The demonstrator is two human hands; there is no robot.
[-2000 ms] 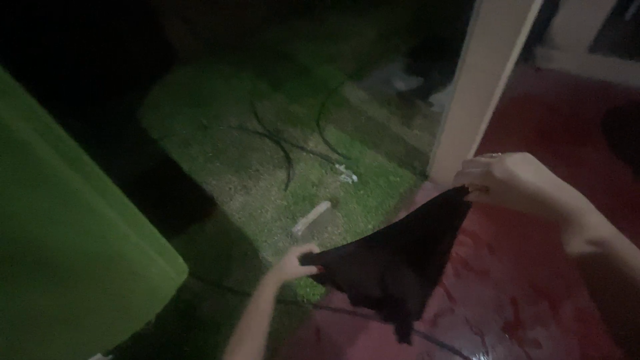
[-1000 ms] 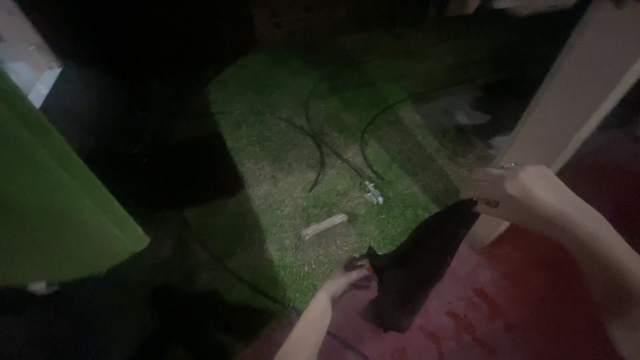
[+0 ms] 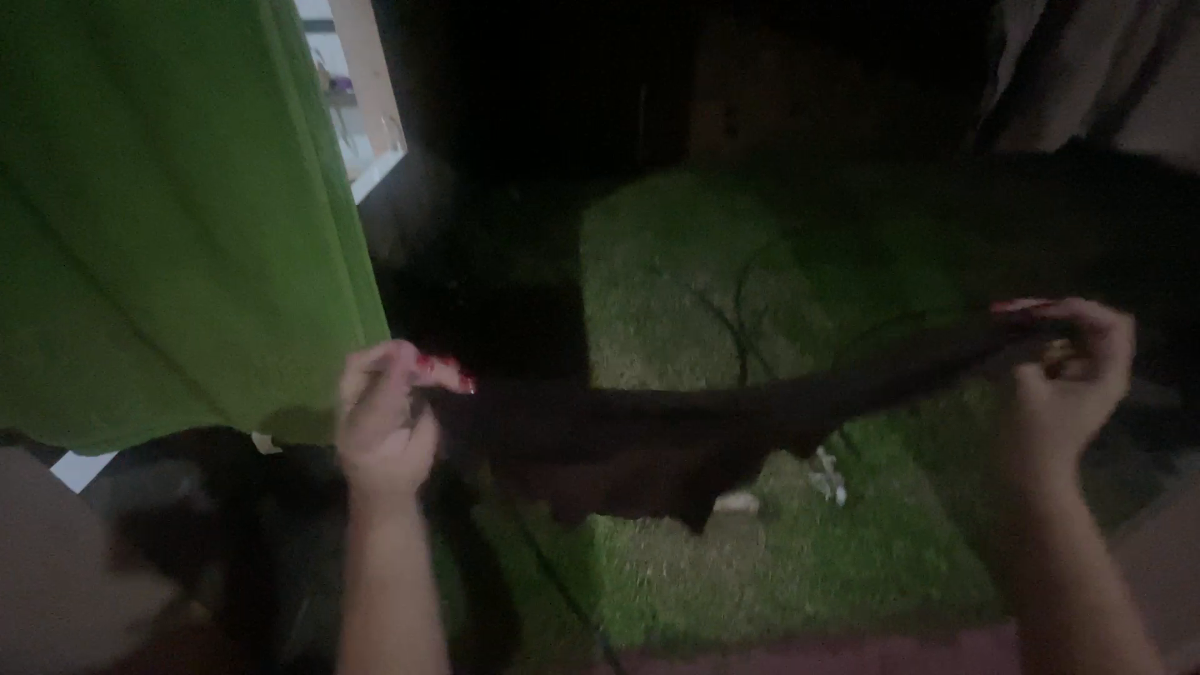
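A dark piece of cloth [image 3: 619, 450] hangs stretched between my two hands, its lower edge uneven. My left hand [image 3: 389, 417] grips its left end, just beside the lower edge of a green hanging cloth [image 3: 187, 234]. At the right, my right hand [image 3: 1073, 375] pinches the other end, pulled out thin and a little higher. Red shows at the fingertips of both hands. The picture is dim and blurred, so the kind of cloth cannot be told.
Grass [image 3: 694, 581] lies below, with dark cable-like lines, a pale block [image 3: 738, 503] and a small whitish object [image 3: 827, 476] on it. A reddish floor edge [image 3: 825, 653] runs along the bottom. Pale hanging fabric [image 3: 1144, 84] is at the upper right, a lit window opening [image 3: 342, 84] at the upper left.
My hands have moved apart and up, and the dark cloth is now spread wide between them, where it hung bunched before. The view has shifted toward the green cloth.
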